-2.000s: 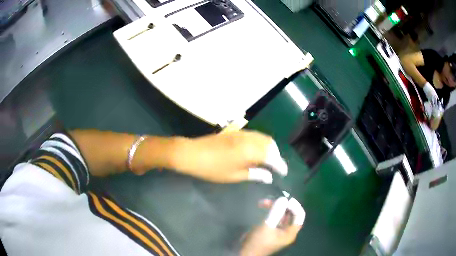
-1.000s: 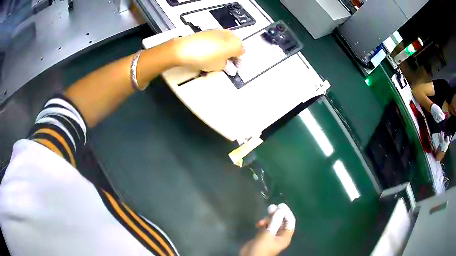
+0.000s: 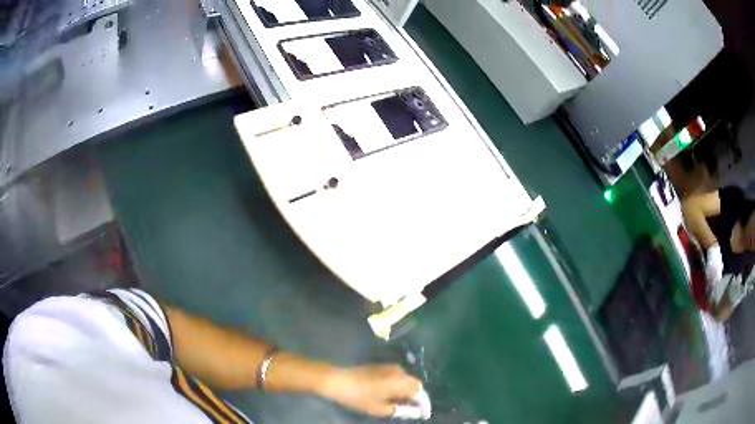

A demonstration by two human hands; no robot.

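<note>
My left hand, with white finger cots, is low over the green mat near the bottom edge. Its fingertips are close together, and whether they hold something cannot be told. Only a small white bit, perhaps a fingertip of my right hand, shows at the bottom edge. Small shiny clear scraps lie on the mat by the yellow tape. Three phone frames lie flat in a row on the white plate; the nearest phone frame has its camera end pointing right.
A metal machine bed is at upper left. A white box and a grey cabinet stand at the top right. A black tray lies at the right. Another person's gloved hands work at a bench beyond.
The dark phone cover lifted over the mat earlier was set onto the plate and now lies there. My left hand has left it and moved down over the mat. My right hand has nearly left the picture.
</note>
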